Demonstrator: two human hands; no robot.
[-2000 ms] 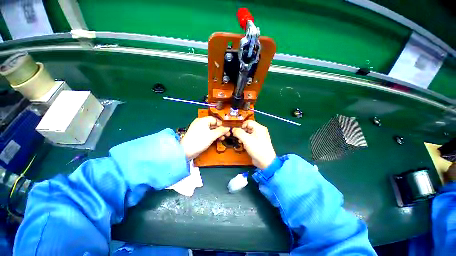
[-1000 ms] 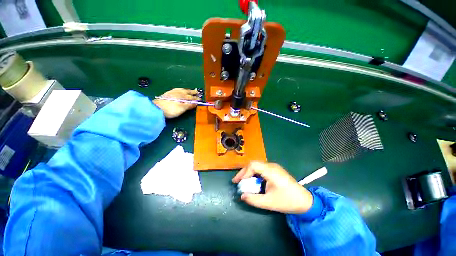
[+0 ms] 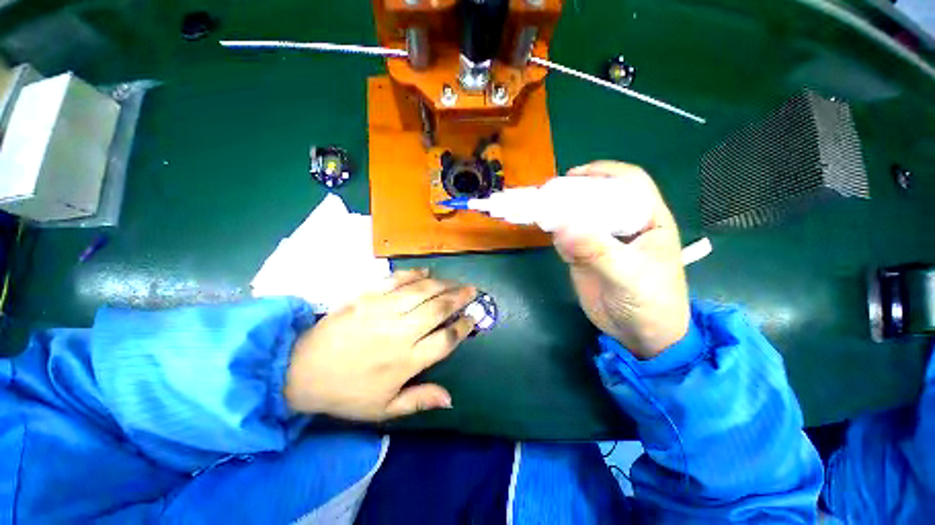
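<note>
My right hand point(image 3: 636, 267) holds a white squeeze bottle point(image 3: 605, 205) on its side, its blue tip pointing left over the front of the orange press base point(image 3: 410, 231). My left hand point(image 3: 384, 344) lies palm down on the mat, with its fingertips at a small round component point(image 3: 480, 314) in front of the press. The fingers partly cover the component; whether they grip it or only touch it is unclear. The dark ring-shaped nest point(image 3: 466, 179) on the base has nothing visible in it. The black plunger point(image 3: 482, 41) is above and behind the nest.
A crumpled white sheet point(image 3: 328, 256) lies left of the base, partly under my left hand. Another round component point(image 3: 330, 165) is beside the base. A thin rod point(image 3: 646, 99) crosses the press. A ridged block point(image 3: 784, 159) and black cylinder point(image 3: 902, 300) stand right, a white box point(image 3: 56, 149) left.
The view has tilted down. My left hand has come from behind the press's left side to the front, at a round component. My right hand has lifted the bottle off the mat.
</note>
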